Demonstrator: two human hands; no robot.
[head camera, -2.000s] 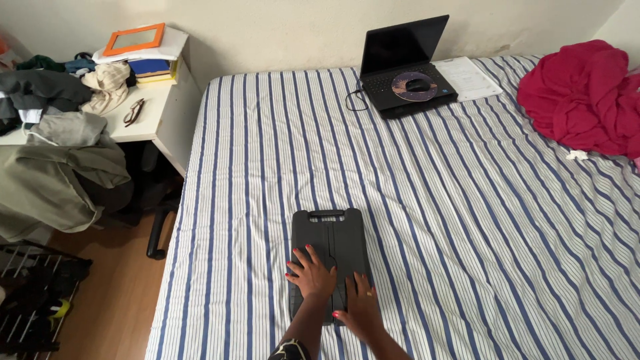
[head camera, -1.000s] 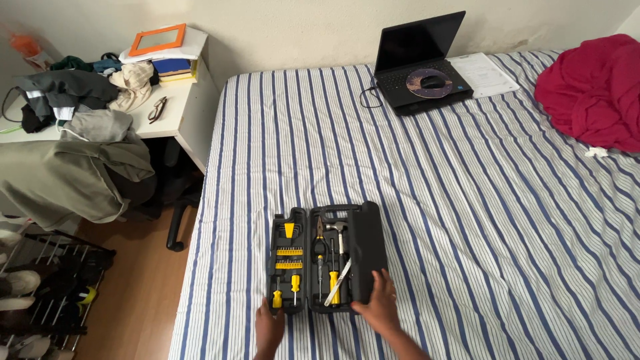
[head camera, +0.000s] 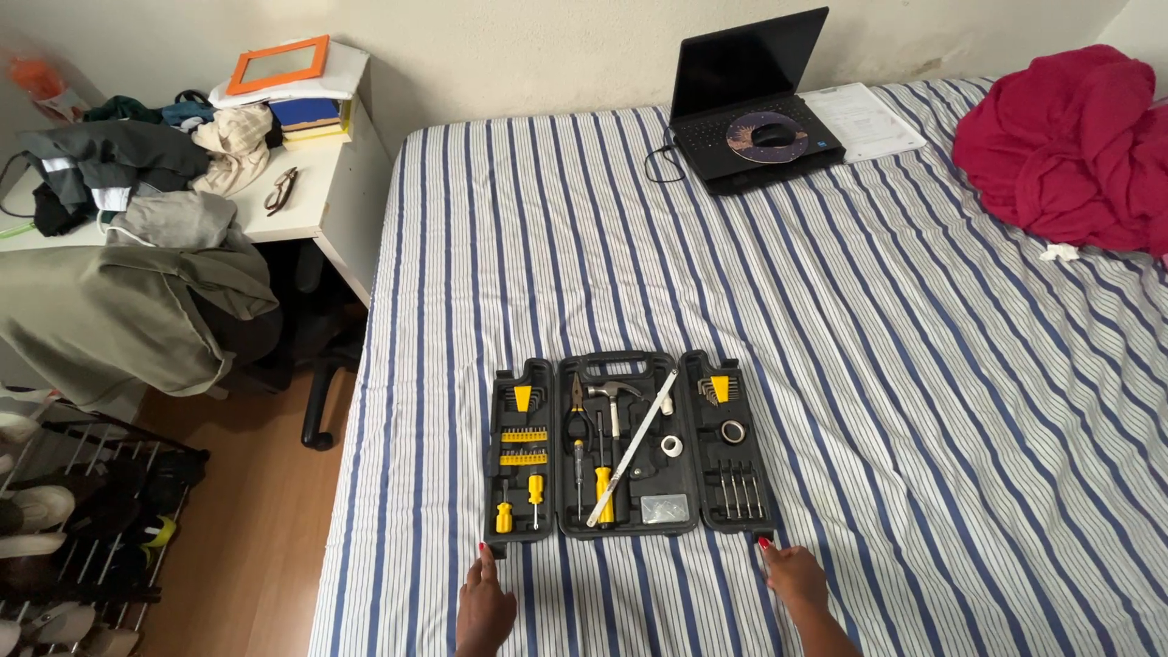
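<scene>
A black plastic tool case (head camera: 653, 456) lies unfolded in three panels on the striped bedsheet. My left hand (head camera: 485, 598) touches the lower left corner of its left panel with a fingertip; my right hand (head camera: 792, 573) is at the lower right corner of the right panel. The middle panel holds pliers (head camera: 577, 415), a claw hammer (head camera: 614, 401), a long yellow-handled screwdriver (head camera: 603, 484), a white strip (head camera: 632, 449) lying diagonally and a small clear box (head camera: 664, 508). Stubby screwdrivers (head camera: 536, 490) and bits (head camera: 524, 447) fill the left panel. Hex keys (head camera: 719, 390) and a tape roll (head camera: 733, 431) sit in the right one.
A laptop (head camera: 748, 109) with a mouse (head camera: 774, 136) on it stands at the bed's far side, beside papers (head camera: 862, 123). A red blanket (head camera: 1058, 146) is bunched at right. Left are a desk (head camera: 310, 196) with clothes and a shoe rack (head camera: 109, 547).
The case was closed under both hands, then partly unfolded, and now all three panels lie flat. My hands have moved apart to its lower outer corners.
</scene>
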